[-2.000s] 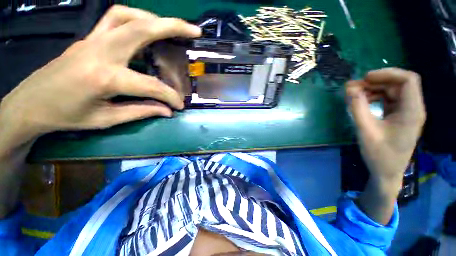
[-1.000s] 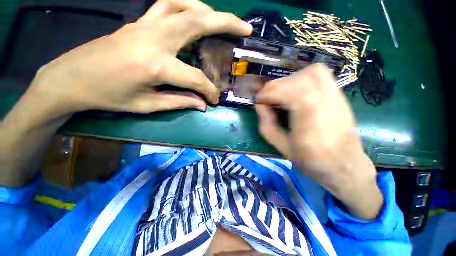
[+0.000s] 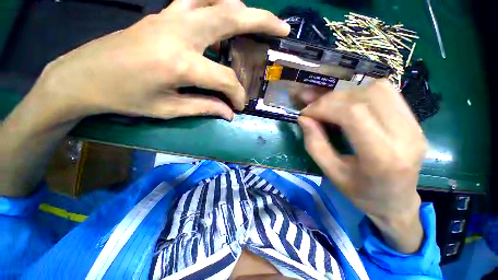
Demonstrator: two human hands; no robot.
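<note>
A dark phone frame (image 3: 284, 90) with a silvery recessed interior lies tilted over the green bench. An orange-yellow flex tab (image 3: 273, 73) shows inside it. My left hand (image 3: 147, 65) grips its left end between thumb and fingers. My right hand (image 3: 371, 142) has thumb and index finger pinched together at the frame's near long edge. Whether a tiny part is between those fingertips cannot be seen. My right hand hides the frame's lower right part.
A pile of thin gold strips (image 3: 374, 41) lies behind the frame, with a black heap (image 3: 303, 24) on its left and another black heap (image 3: 420, 95) on its right. Silver tweezers (image 3: 437, 27) lie at upper right. A black tray (image 3: 54, 27) is at upper left.
My right hand has come from the right onto the frame's near edge, then shifted slightly right. The frame and bench items sit farther right in view; my left hand keeps its hold.
</note>
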